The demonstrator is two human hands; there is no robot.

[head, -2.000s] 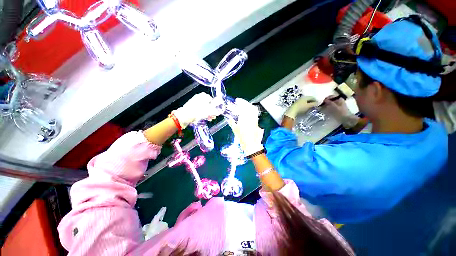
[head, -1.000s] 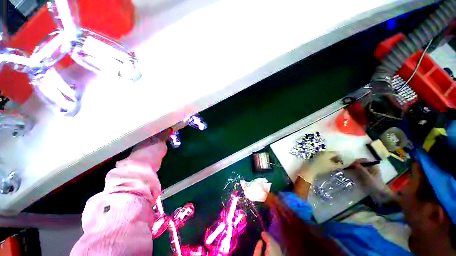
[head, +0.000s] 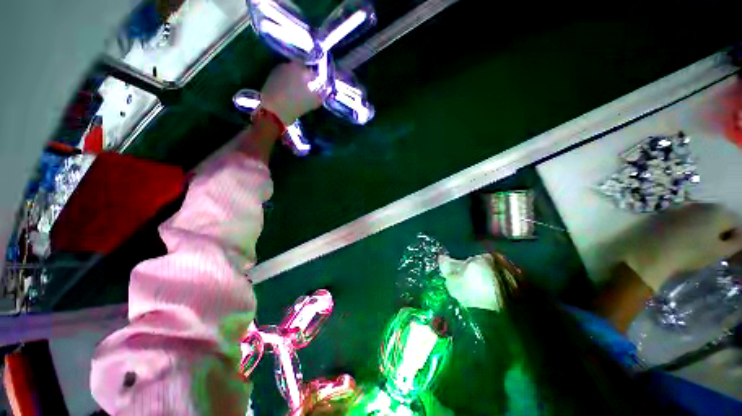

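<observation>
My left hand (head: 290, 91), red band at the wrist, is shut on a large balloon-dog lamp (head: 313, 49) glowing white-violet, over the dark green belt. My fingers are partly hidden behind it. My right hand is not in view; dark hair covers part of the lower right. On the green bench nearest me, a small balloon-dog lamp (head: 282, 353) glows pink-red, and another lamp (head: 415, 349) glows green; both are cut off by the lower edge. Crumpled clear film (head: 423, 264) and a white cloth (head: 472, 282) lie behind them.
A metal rail (head: 390, 213) divides bench and belt. A wire spool (head: 511, 214) stands by the neighbour's white board (head: 573, 175), with small metallic parts (head: 655, 175). The neighbour's gloved hand (head: 691, 236) is near clear shell parts (head: 691, 301). A red box (head: 118, 203) is left.
My left hand has come out from behind the white shelf edge with the large lamp over the belt. The view has shifted, the shelf has left it, and one bench lamp turned from pink to green.
</observation>
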